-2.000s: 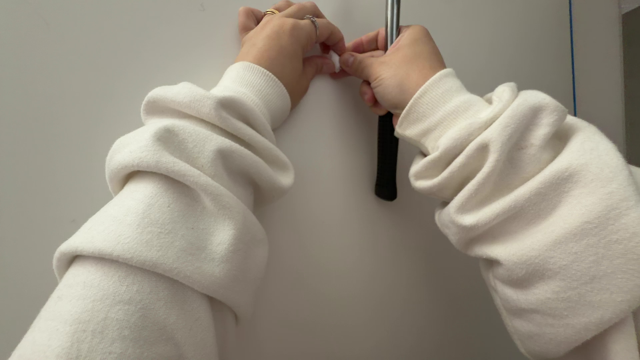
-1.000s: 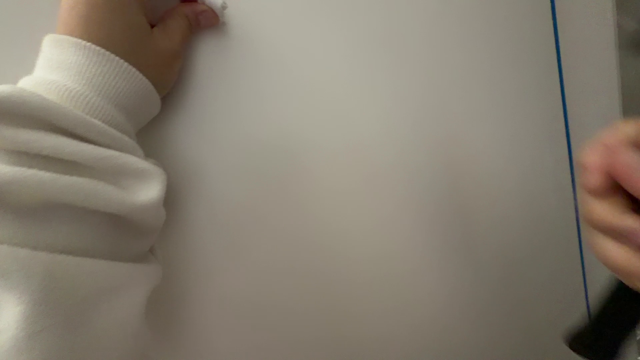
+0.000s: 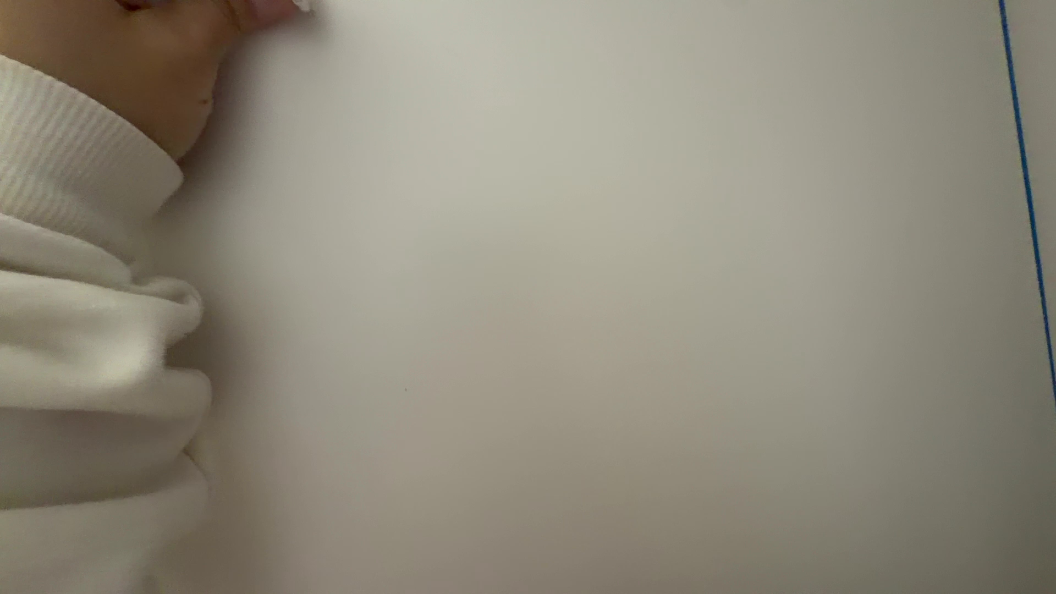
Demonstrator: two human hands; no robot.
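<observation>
My left hand [image 3: 157,66] is at the top left corner of the head view, cut off by the upper edge. Its fingertips hold a small whitish piece [image 3: 303,5], of which only a bit shows; what it is I cannot tell. The hand lies against a smooth pale surface [image 3: 577,272]. A white ribbed cuff and bunched sleeve [image 3: 91,346] cover the wrist and forearm. My right hand is out of view, and so is the tool with the black handle.
A thin blue line [image 3: 1025,181] runs down the right side of the pale surface, slightly slanted. Beyond it lies a greyish strip [image 3: 1041,99].
Two seconds ago both hands met at the top, the right with a black-handled metal tool. The right hand has since moved off to the right and out of view. The view has shifted.
</observation>
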